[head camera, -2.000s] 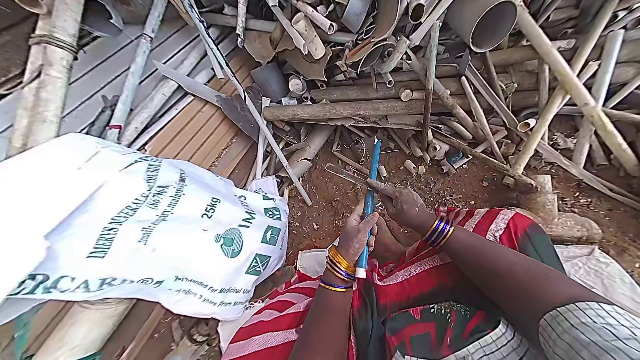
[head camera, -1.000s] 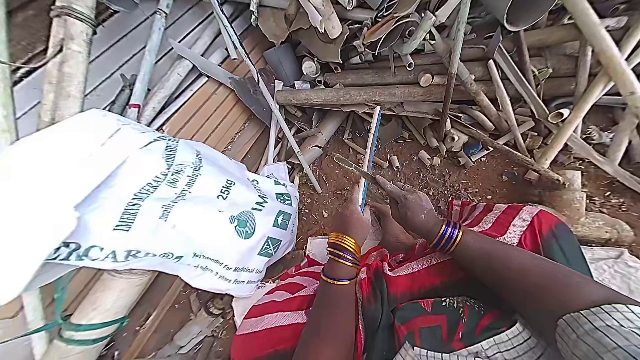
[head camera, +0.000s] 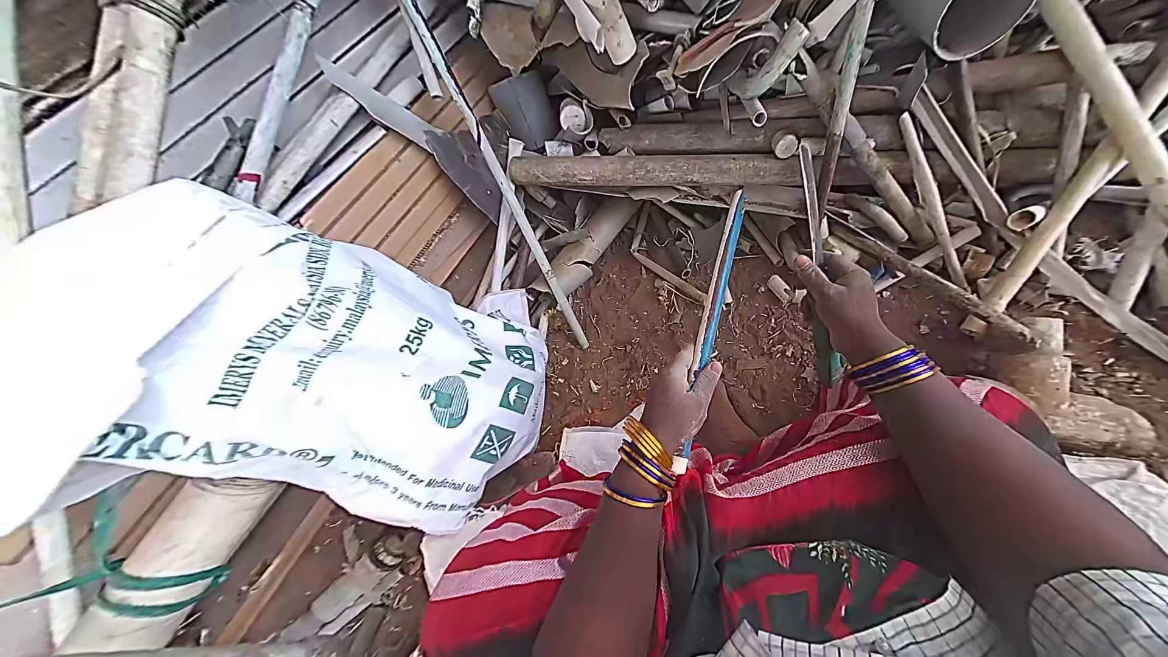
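Note:
My left hand (head camera: 680, 401) is closed around the lower part of a narrow blue plastic pipe (head camera: 723, 274), which points up and away and shows a pale edge along its left side. My right hand (head camera: 839, 306), to the right of the pipe and apart from it, grips a long flat blade (head camera: 810, 201) that stands nearly upright; its kind is not clear. Below that hand a green part, perhaps the handle, shows in front of the red and white striped cloth (head camera: 803, 474) over my lap.
A white printed sack (head camera: 347, 365) lies at the left over brown slatted panels (head camera: 392, 196). Ahead is a heap of scrap pipes, with a long pipe (head camera: 657, 171) across its front edge. Brown soil (head camera: 602, 365) with chips lies before my lap. More pipes lean at the right.
The blade in my right hand was at the blue pipe, pointing left; now it is away to the right and points upward. The pipe is still in my left hand.

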